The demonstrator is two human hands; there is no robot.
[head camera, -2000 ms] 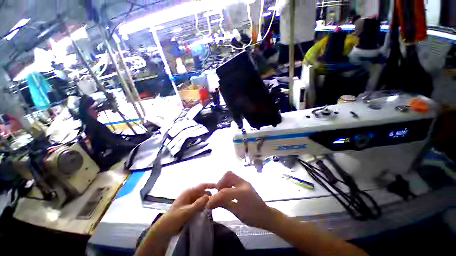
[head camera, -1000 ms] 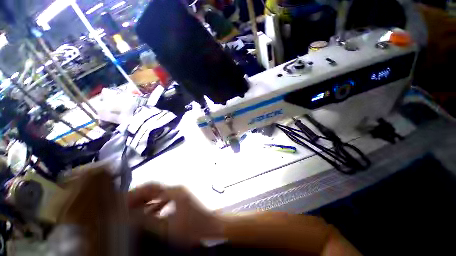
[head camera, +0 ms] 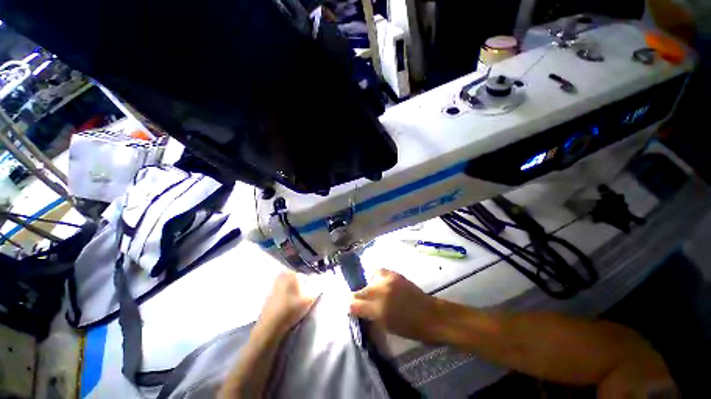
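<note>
A pale grey-white fabric piece with dark edges lies on the table up to the needle area of the white sewing machine. A narrow dark strip lies at the needle, in front of my right hand. My left hand rests on the fabric left of the needle, fingers blurred by glare. My right hand pinches the fabric's dark edge just right of and below the needle. The presser foot itself is hard to make out in the bright light.
A black cover hangs over the needle end. Snips and looped dark cords lie under the arm. Small black parts lie at the right. Grey-white pieces with dark edging are piled at the left.
My hands have moved from the table's front, then lower left, to the needle area with the fabric. The view has come closer to the machine.
</note>
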